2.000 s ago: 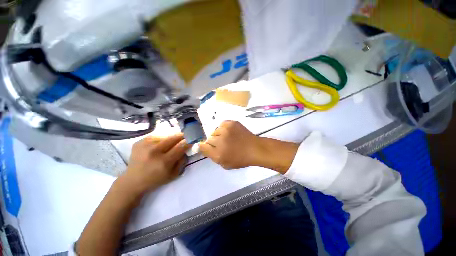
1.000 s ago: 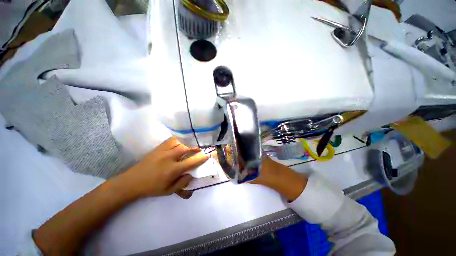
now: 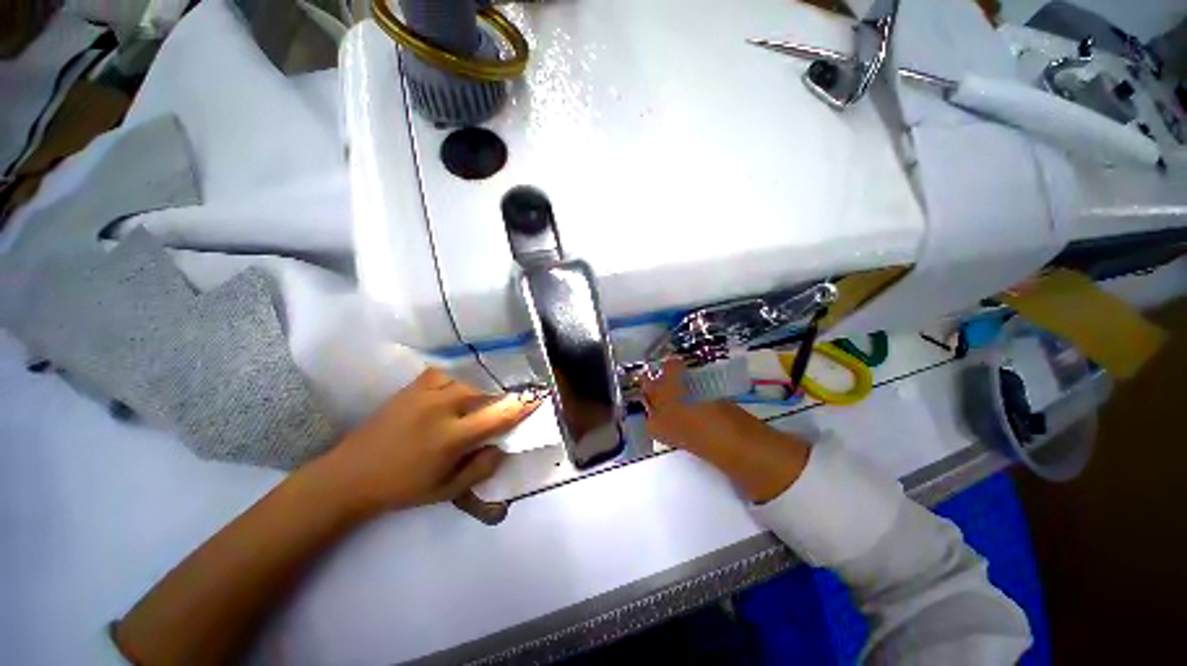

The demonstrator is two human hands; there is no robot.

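A garment panel, grey (image 3: 234,371) and white, lies left of the white sewing machine head (image 3: 677,156). Its white part runs under my left hand (image 3: 423,440), whose fingertips press it down near the needle area. My left fingers are bent, with the thumb side low by the cloth's edge. A shiny metal cover (image 3: 574,358) hides the stitching point. My right hand (image 3: 696,419) is just right of this cover, its fingers raised at the small metal parts under the head. Its fingertips are partly hidden, and I cannot tell whether it holds anything.
Scissors with yellow (image 3: 840,381) and green handles lie right of my right hand, partly behind the head. A clear plastic tub (image 3: 1041,423) stands at the right table edge. A blue crate (image 3: 970,546) is below the edge. A crumpled cloth heap (image 3: 280,33) lies at the back left.
The view has swung from under the head to above it, then shifted slightly. My right hand has come out from behind the metal cover, up and to its right. My left hand stays on the cloth.
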